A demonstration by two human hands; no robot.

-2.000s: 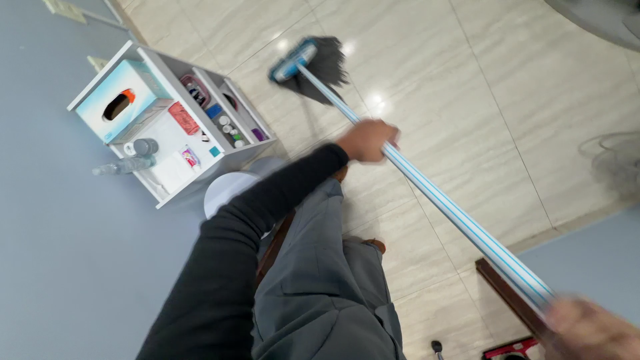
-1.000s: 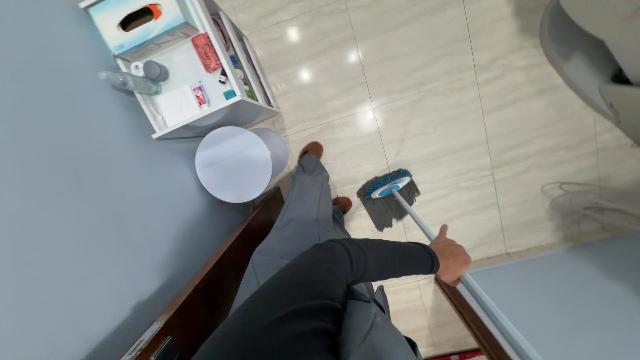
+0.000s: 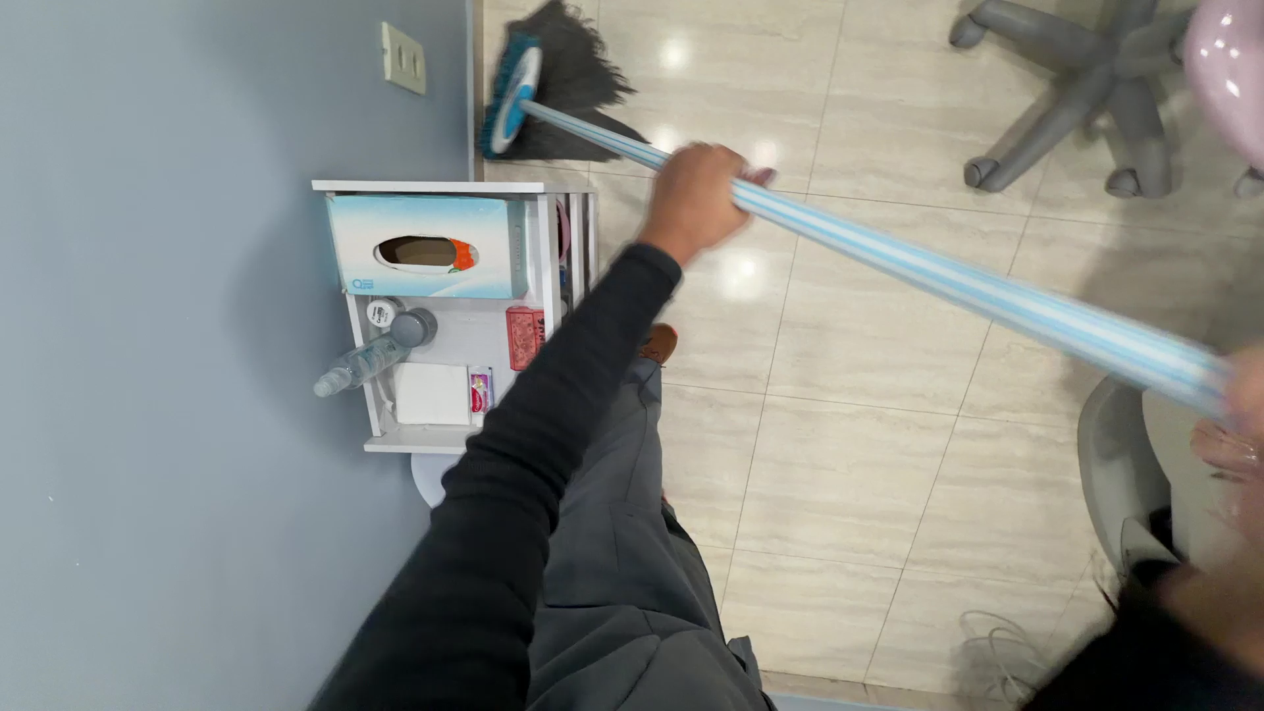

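A mop with a striped blue-and-white pole (image 3: 948,272) slants across the view. Its blue-and-white oval head (image 3: 513,94), with dark grey strands, rests on the floor close to the wall at the upper left. My left hand (image 3: 699,197) grips the lower part of the pole, back of the hand up. My right hand (image 3: 1246,395), blurred and partly cut off by the right edge, is closed round the pole's upper end.
Left of my legs, a white cabinet (image 3: 375,445) against the wall holds a tissue box (image 3: 425,247), a clear bottle (image 3: 360,365) and a red packet (image 3: 524,338). A grey wheeled chair base (image 3: 1096,74) stands upper right, a grey rounded object (image 3: 1111,474) lower right. A cable (image 3: 1002,642) lies bottom right.
The mop head, a second ago on the floor to the right of my feet, is now by the wall beyond the cabinet. My left hand has swung over with the pole. The view has shifted.
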